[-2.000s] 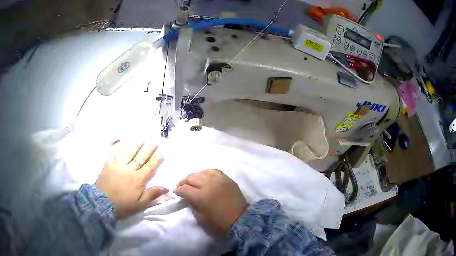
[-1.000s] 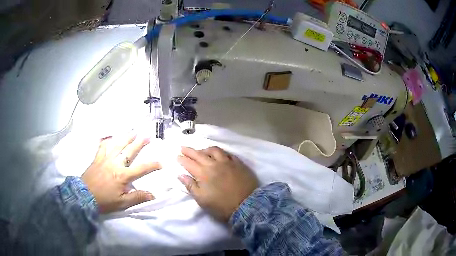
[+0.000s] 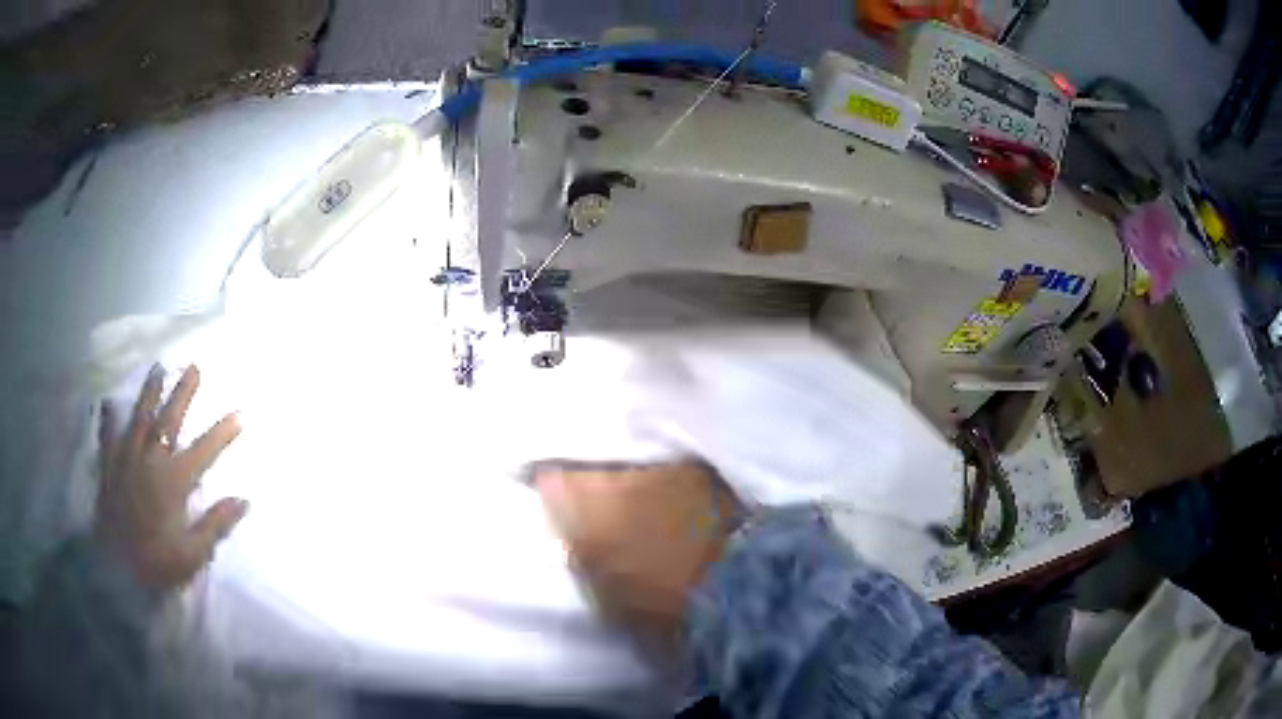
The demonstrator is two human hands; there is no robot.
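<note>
White fabric (image 3: 844,407) lies over the table in front of the sewing machine (image 3: 703,155) and under its arm. Its left part is washed out by glare. The dark needle and presser foot area (image 3: 464,358) is at the left end of the head, beyond the fabric. My left hand (image 3: 158,485) lies flat on the left side of the fabric, fingers spread. My right hand (image 3: 626,534) is blurred over the fabric, right of the foot; its fingertips are unclear, and I cannot tell whether it grips the cloth.
Scissors with looped handles (image 3: 988,492) lie under the right end of the machine arm. A control panel (image 3: 991,99) and a small white box (image 3: 863,101) stand behind the head. A blue hose (image 3: 661,56) runs along its top. More white cloth (image 3: 1181,653) is at the lower right.
My left hand has moved left, away from the foot. My right hand has shifted slightly right and towards me and is now blurred. The fabric under the arm has shifted, uncovering the scissors more.
</note>
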